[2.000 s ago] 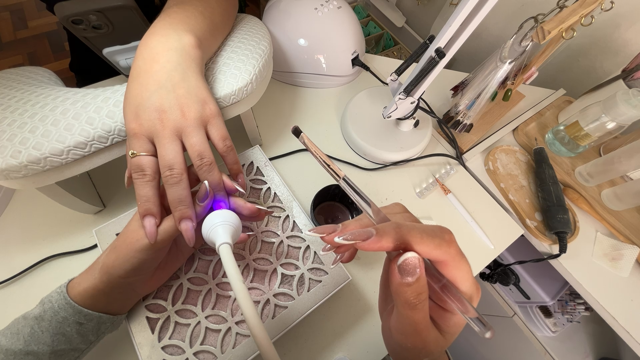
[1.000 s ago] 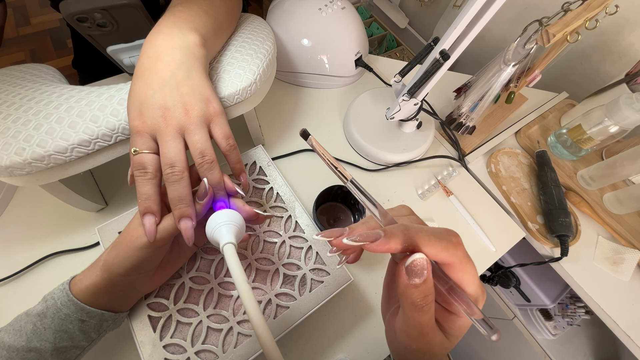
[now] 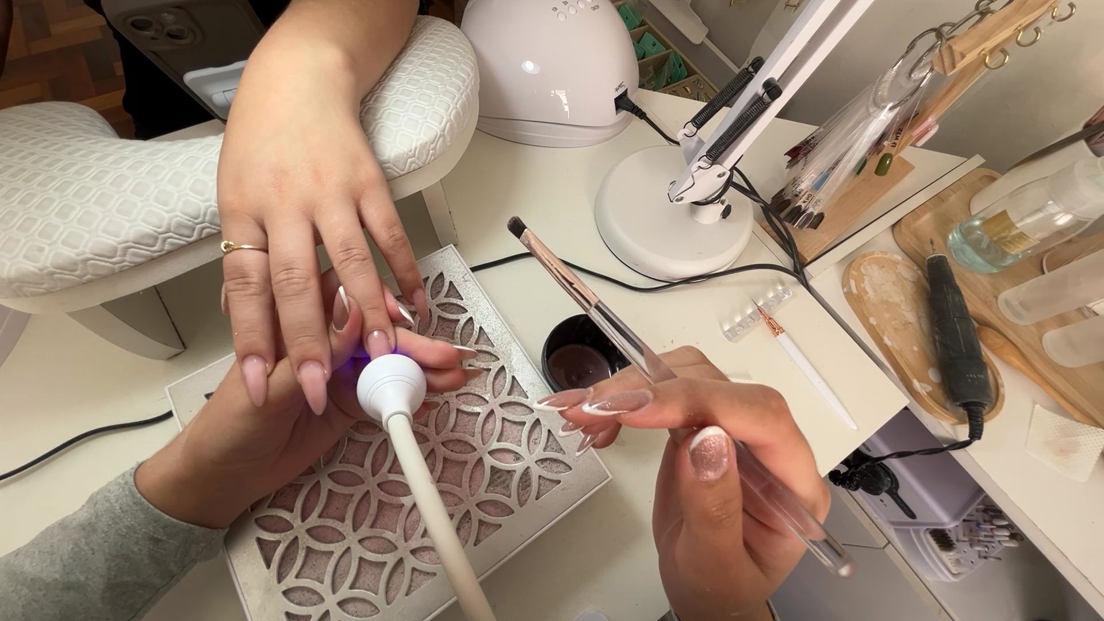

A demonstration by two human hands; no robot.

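Note:
My left hand [image 3: 267,431], at the end of a grey sleeve, is closed around a fingertip of another person's hand [image 3: 302,181], which hangs down from a padded armrest and wears a thin gold ring. The white head of a gooseneck lamp [image 3: 392,386] sits right beside that fingertip and casts violet light on its nail. In my right hand [image 3: 733,466] is a clear-handled nail brush [image 3: 630,341], its dark bristles pointing to the upper left. A small dark jar of pinkish gel [image 3: 582,366] stands behind my right fingertips. Beneath my left hand lies a patterned dust collector grille [image 3: 414,500].
A white textured armrest [image 3: 112,198] is at the left, a domed nail lamp [image 3: 552,78] behind. Cables run past the round base of a desk lamp [image 3: 673,211]. At the right are a thin white brush [image 3: 806,366], a black nail drill [image 3: 957,336] and hanging nail samples [image 3: 849,138].

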